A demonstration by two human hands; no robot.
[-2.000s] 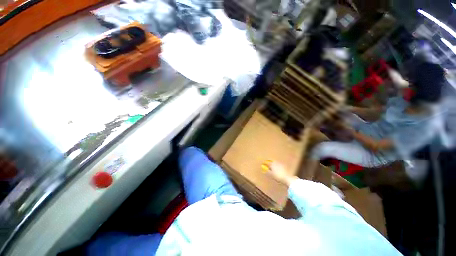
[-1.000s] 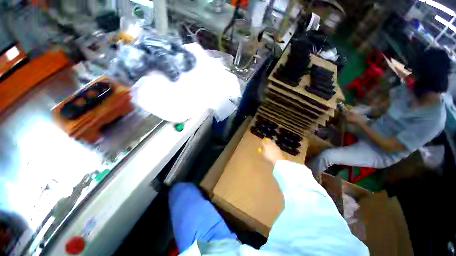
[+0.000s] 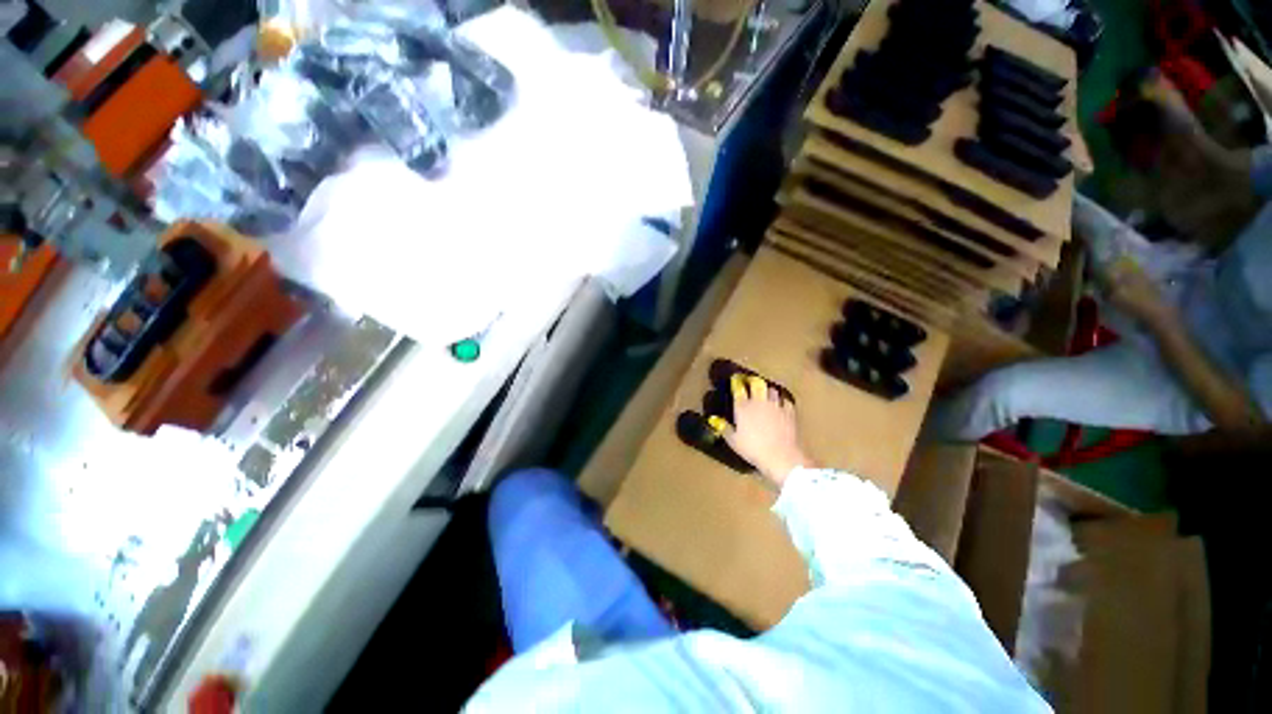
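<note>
My right hand (image 3: 763,430), with yellow finger cots, is around a small group of black plastic housings (image 3: 707,437) on a tan cardboard sheet (image 3: 698,519). The fingertips are at the group's far side and the thumb at its near left side; the hand partly hides the parts. Another group of black housings (image 3: 871,347) lies side by side on the same sheet, farther back and right. An orange-brown fixture (image 3: 230,335) on the machine bed at left holds a black housing (image 3: 147,310). My left hand is not in view.
Stacked cardboard sheets (image 3: 914,209) with rows of black parts (image 3: 1016,123) stand behind. Bagged parts (image 3: 377,91) lie by white packing sheeting (image 3: 488,195). A green button (image 3: 466,350) and red button (image 3: 212,695) are on the bench edge (image 3: 370,460). A seated person's leg (image 3: 1088,399) is at right.
One group of housings has moved toward me and left, away from the other group. My right hand has come from beside the parts to around that group. The view has shifted right.
</note>
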